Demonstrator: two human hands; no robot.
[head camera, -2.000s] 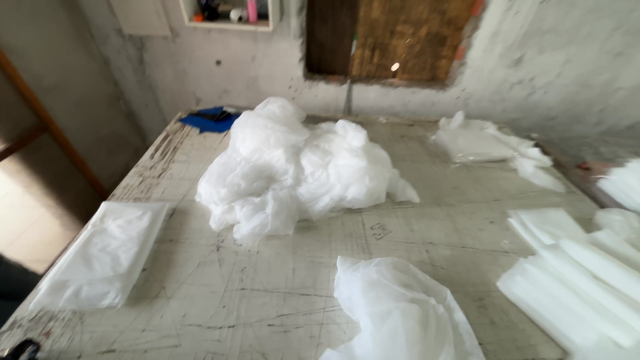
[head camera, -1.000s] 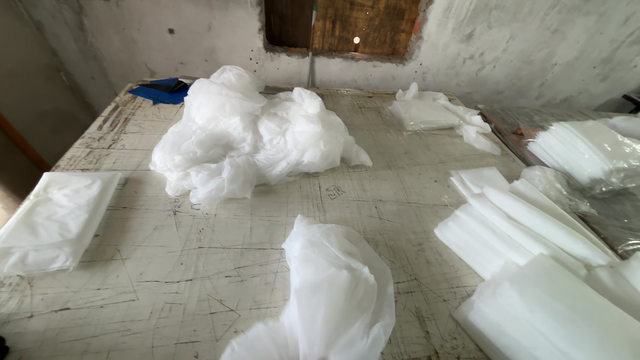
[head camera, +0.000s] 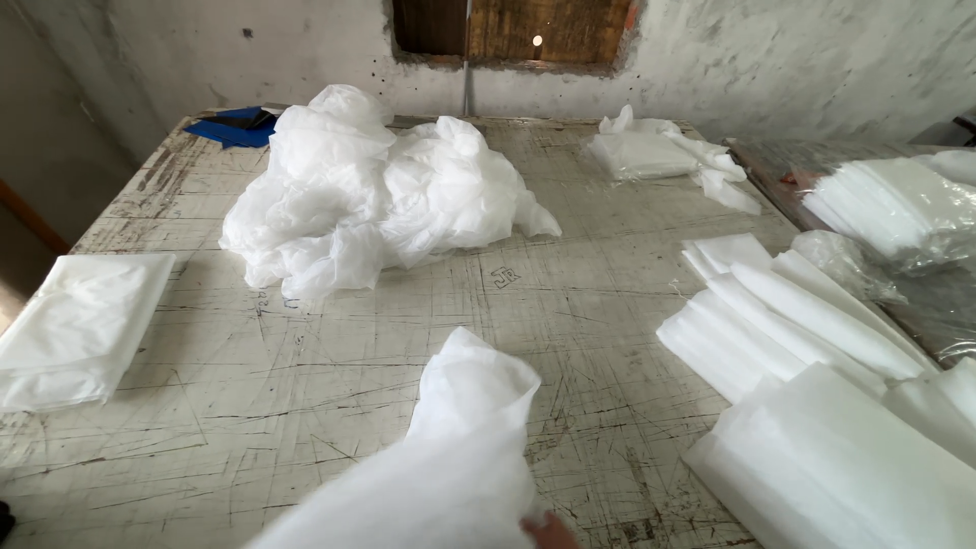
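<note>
A piece of thin white nonwoven fabric (head camera: 457, 457) stretches from the middle of the scratched table (head camera: 595, 305) down to the lower edge of the view. Part of my right hand (head camera: 550, 530) shows at the bottom, touching or very near the fabric's right side; it is blurred, and its grip is not clear. My left hand is out of view. Beyond the fabric lies a large crumpled heap of sheer white material (head camera: 343, 191). Folded white sheets (head camera: 831, 427) are stacked in an overlapping pile on the right.
A flat folded white bundle (head camera: 84, 328) lies at the left edge. Blue material (head camera: 232, 130) is at the far left corner. At the back right sits a small plastic-wrapped white bundle (head camera: 648, 152). Wrapped white pieces (head camera: 892, 202) rest on the adjoining surface, beside clear crumpled plastic (head camera: 846, 263).
The near white fabric has changed shape and now spreads toward the bottom of the view. Part of my right hand has come into sight beside it. The view has shifted.
</note>
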